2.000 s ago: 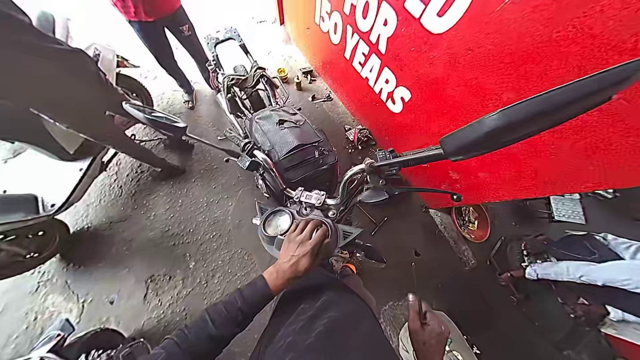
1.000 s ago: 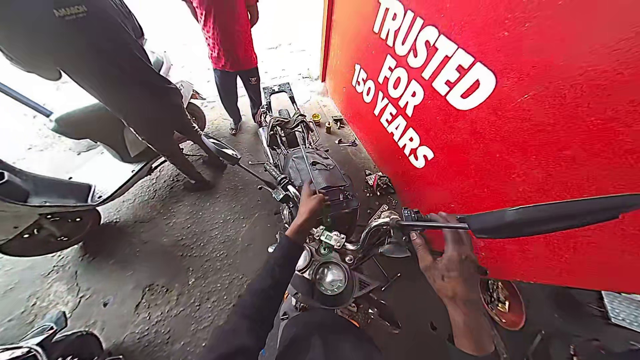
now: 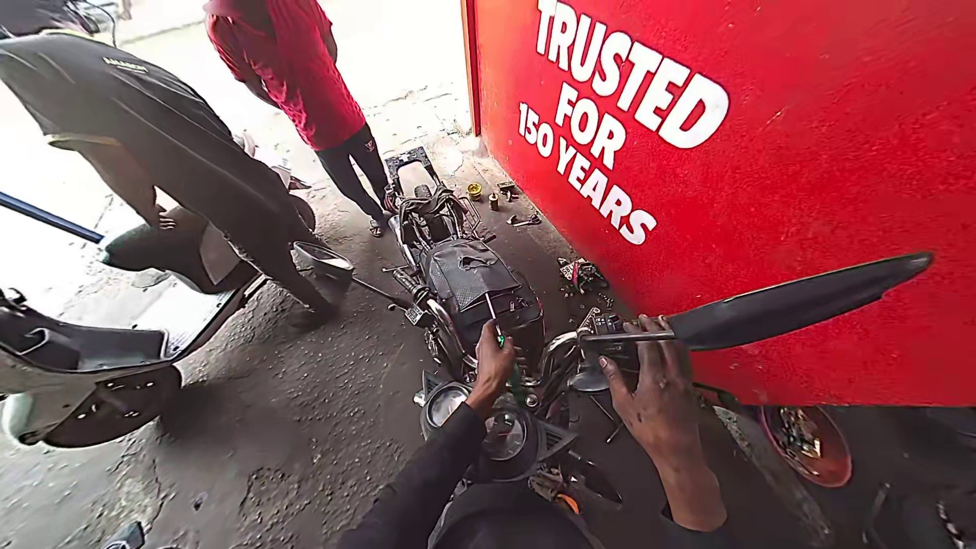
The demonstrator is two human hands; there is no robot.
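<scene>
A partly dismantled motorcycle stands in the middle, its bare rear frame (image 3: pixel 415 171) toward the top and its round gauges (image 3: pixel 446 404) near me. My left hand (image 3: pixel 494 364) grips a screwdriver (image 3: pixel 492 311) with a green handle, its shaft pointing up over the black fuel tank cover (image 3: pixel 469 274). At the right end of the handlebar (image 3: pixel 560 354), my right hand (image 3: pixel 656 389) rests with fingers around the black switch housing (image 3: pixel 610 332) and the mirror stem (image 3: pixel 640 336). From that stem a long black mirror (image 3: pixel 801 301) reaches right. The left mirror (image 3: pixel 324 258) is round-edged and stands clear of my hands.
A red wall (image 3: pixel 762 152) with white lettering borders the right. Loose parts (image 3: pixel 581 276) and a wrench (image 3: pixel 524 220) lie along its base. A red basin (image 3: pixel 827 457) holds small parts. Two people stand at the upper left, one bending over a scooter (image 3: pixel 84 351).
My left hand has moved off the gauges and now points a screwdriver over the tank. My right hand, low at the right two seconds ago, is now up at the right handlebar. The view has shifted.
</scene>
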